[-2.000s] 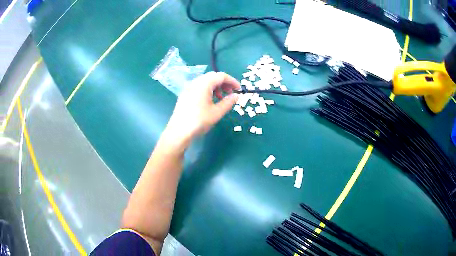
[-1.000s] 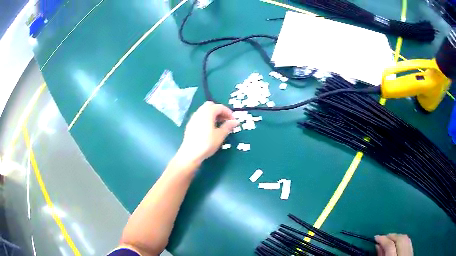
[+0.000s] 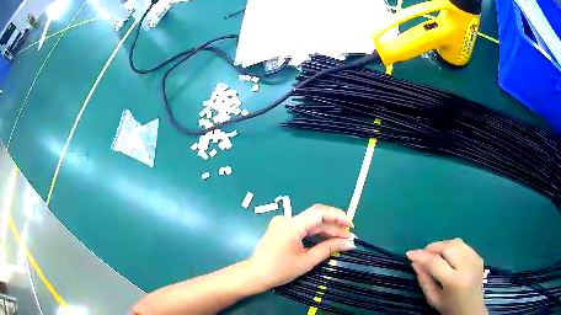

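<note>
My left hand [image 3: 304,246] is at the lower middle, its thumb and fingertips pinched on a small white marker [image 3: 351,239] at the left end of a black cable [image 3: 380,249]. My right hand [image 3: 448,274] is to the right, its thumb and index finger closed on the same cable. A row of black cables [image 3: 375,284] lies under and beside both hands. A scattered pile of white markers [image 3: 222,103] lies at the left, with a few longer white pieces [image 3: 266,208] nearer my left hand. My fingers partly hide the marker.
A thick black cable bundle [image 3: 430,114] crosses the bench behind my hands. A yellow heat gun [image 3: 424,31] lies behind it, its cord looping left. A white sheet [image 3: 307,27] is at the top, a blue bin [image 3: 529,58] at upper right, a clear plastic bag [image 3: 136,138] at left.
My left hand has moved from the marker pile right to the cable row and now holds a marker at a cable end. My right hand has come fully into view. The view has shifted right.
</note>
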